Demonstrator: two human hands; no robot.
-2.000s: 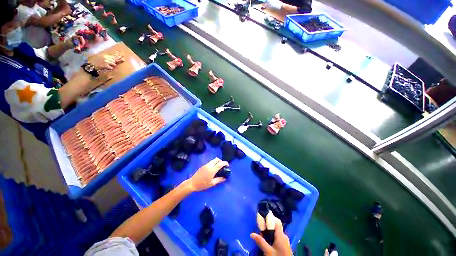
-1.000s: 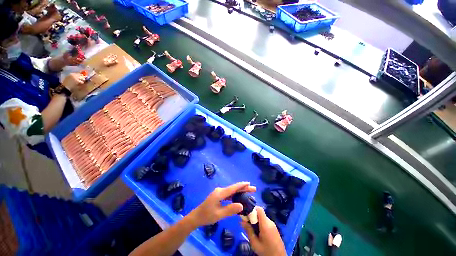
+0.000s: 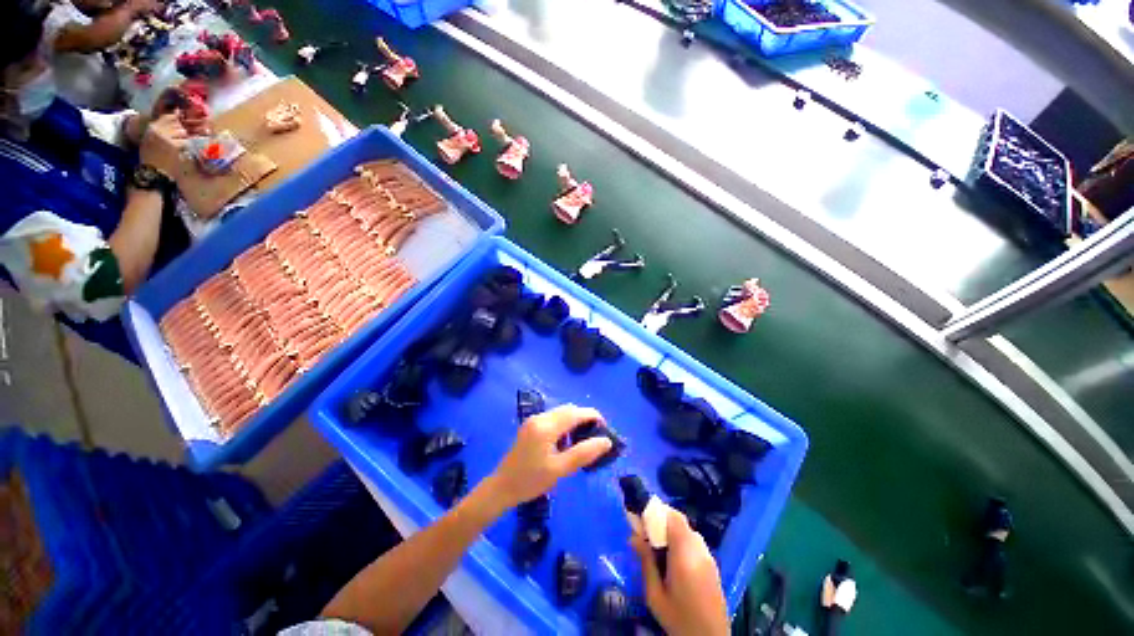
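A large blue tray with black moulded pieces sits in front of me. My left hand is over the middle of the tray and holds one dark, cup-like black piece in its fingers. My right hand is at the tray's near right part and grips a slim black-and-cream leg part, its black end pointing up and left. The held piece and the leg part are apart, with a small gap between them.
A blue tray of flesh-coloured limbs adjoins at left. Beyond, the green belt carries flesh-and-red torsos and black-and-white subassemblies. A dark figure part lies at right. Leg parts lie right of the tray. Another worker sits at left.
My left hand held a black piece against the leg part a second ago; now the two are apart. Torsos and subassemblies on the belt appear further right in view.
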